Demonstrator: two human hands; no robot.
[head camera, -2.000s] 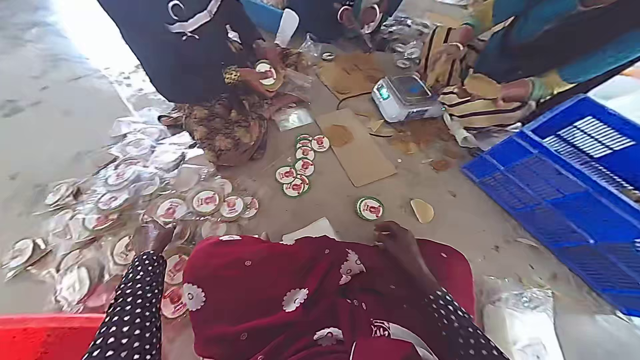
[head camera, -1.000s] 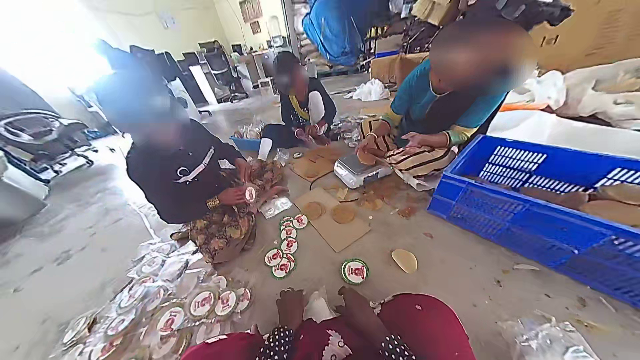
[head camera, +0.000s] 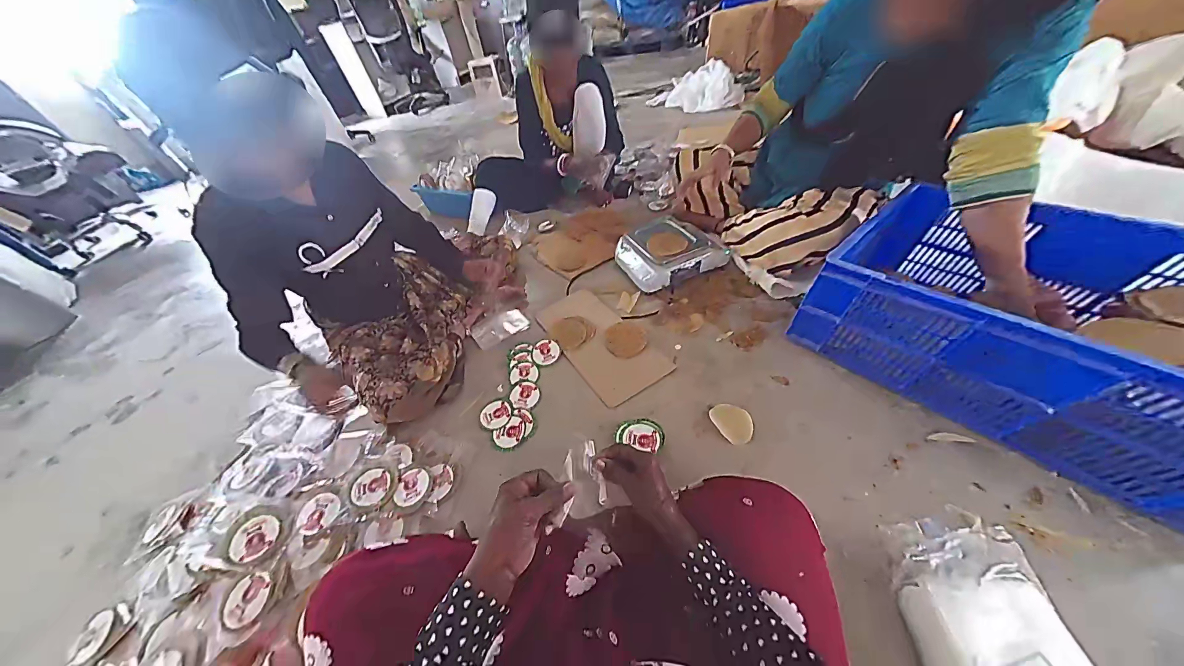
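Between my two hands a small clear plastic bag (head camera: 585, 472) is stretched over my lap. My left hand (head camera: 521, 520) pinches its left side, and my right hand (head camera: 640, 481) pinches its right side. Just past my right hand lies a stack of round printed labels (head camera: 640, 435) with green rims. More round labels (head camera: 524, 395) lie in a loose line on the floor, ahead and to the left. A pale thin disc (head camera: 732, 423) lies right of the stack. At my left is a heap of clear packets with round labels (head camera: 319, 513).
Brown discs (head camera: 626, 339) lie on a cardboard sheet (head camera: 610, 379) near a weighing scale (head camera: 670, 254). A blue plastic crate (head camera: 962, 370) stands at right, a co-worker's hand inside. White plastic packaging (head camera: 985, 597) lies at lower right. Other people sit left (head camera: 324, 240) and ahead (head camera: 569, 120).
My hands, close together one second ago, now hold the plastic bag between them. The co-worker at right now reaches into the crate, and a disc lies on the scale.
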